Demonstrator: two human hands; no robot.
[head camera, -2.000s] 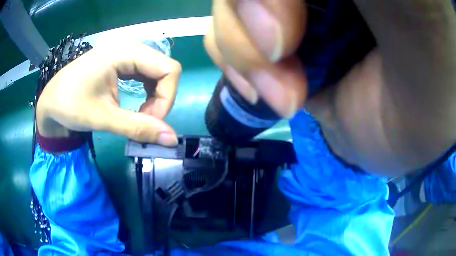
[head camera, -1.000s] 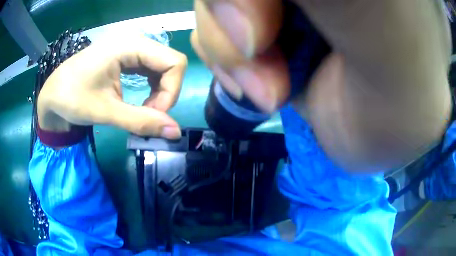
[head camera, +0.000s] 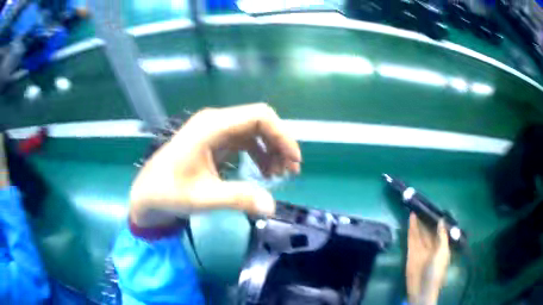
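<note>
A black plastic housing (head camera: 318, 262) lies in front of me, slightly tilted in view, its slotted rim away from me. My left hand (head camera: 217, 164) is over its left rim corner, thumb at the rim, fingers curled; whether it pinches anything small cannot be seen. My right hand (head camera: 427, 256) is right of the housing, at the black electric screwdriver (head camera: 426, 205), fingers against its underside. The screwdriver's tip points up and left, away from the housing. The clear plastic bag (head camera: 253, 170) is mostly hidden behind my left hand.
Dark cable leads show behind my left hand and beside my left sleeve (head camera: 152, 268). A grey post (head camera: 128, 65) rises at the upper left. A red bundle (head camera: 33, 141) and another person's blue sleeve (head camera: 21, 256) are at the left. Black housings (head camera: 521, 220) stand at the right edge.
The view has shifted and takes in more of the line. My right hand and the screwdriver have moved from over the housing, close to the camera, to its right. My left hand stays at the rim.
</note>
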